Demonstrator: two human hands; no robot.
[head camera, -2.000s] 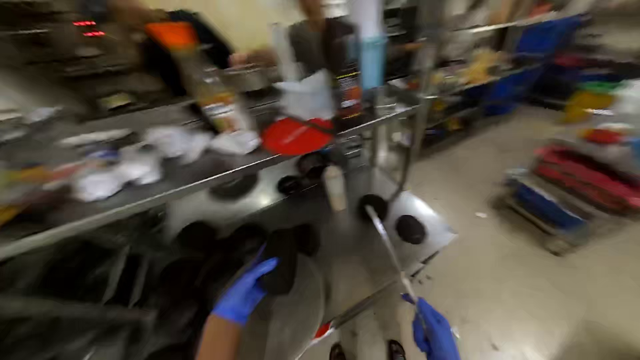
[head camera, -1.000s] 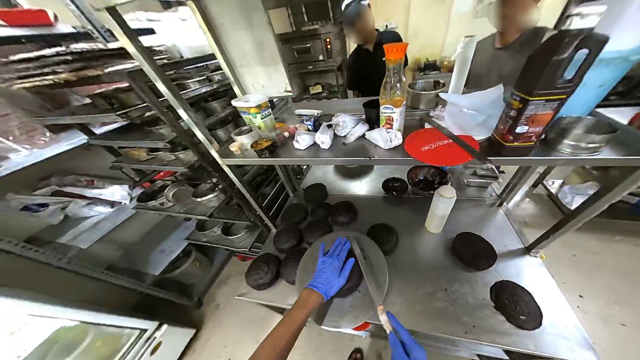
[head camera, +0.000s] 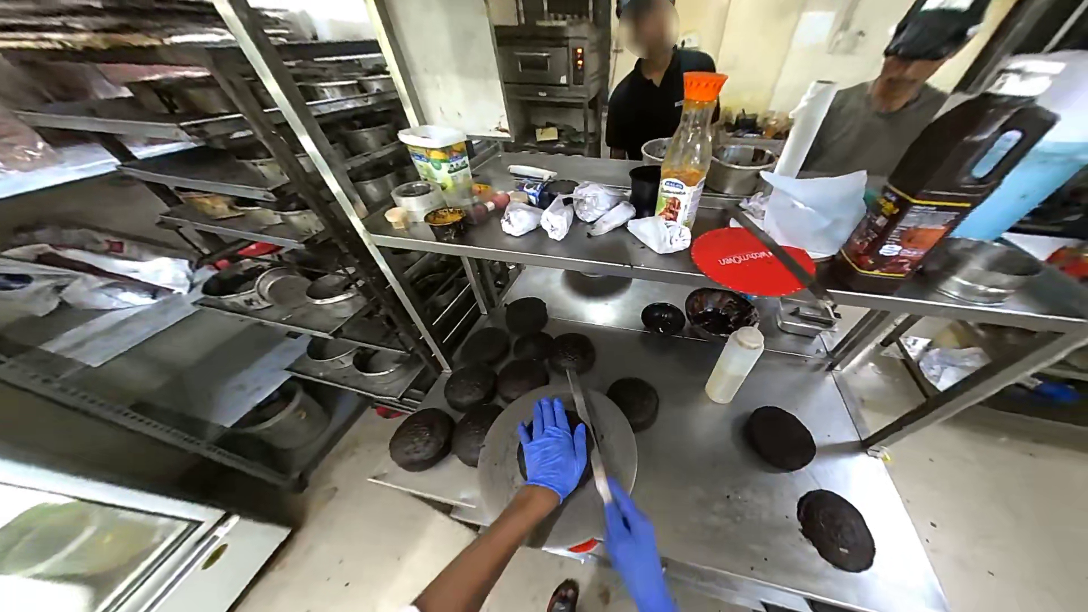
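My left hand, in a blue glove, lies flat with fingers spread on a dark round cake, mostly hidden under the palm. The cake sits on a round metal turntable. My right hand, also gloved in blue, grips the handle of a long knife. The blade runs away from me along the cake's right side; whether it touches the cake I cannot tell. Several whole dark cakes stand left of and behind the turntable. Two dark cake discs lie on the steel table's right part.
A squeeze bottle and a bowl of dark sauce stand behind the turntable. The raised shelf holds wrapped piping bags, a red disc and bottles. A rack of pans is at left. Two people stand beyond the shelf.
Since two seconds ago, the cake that my left hand held up is no longer raised; the hand now rests on one on the turntable. The view has swung widely.
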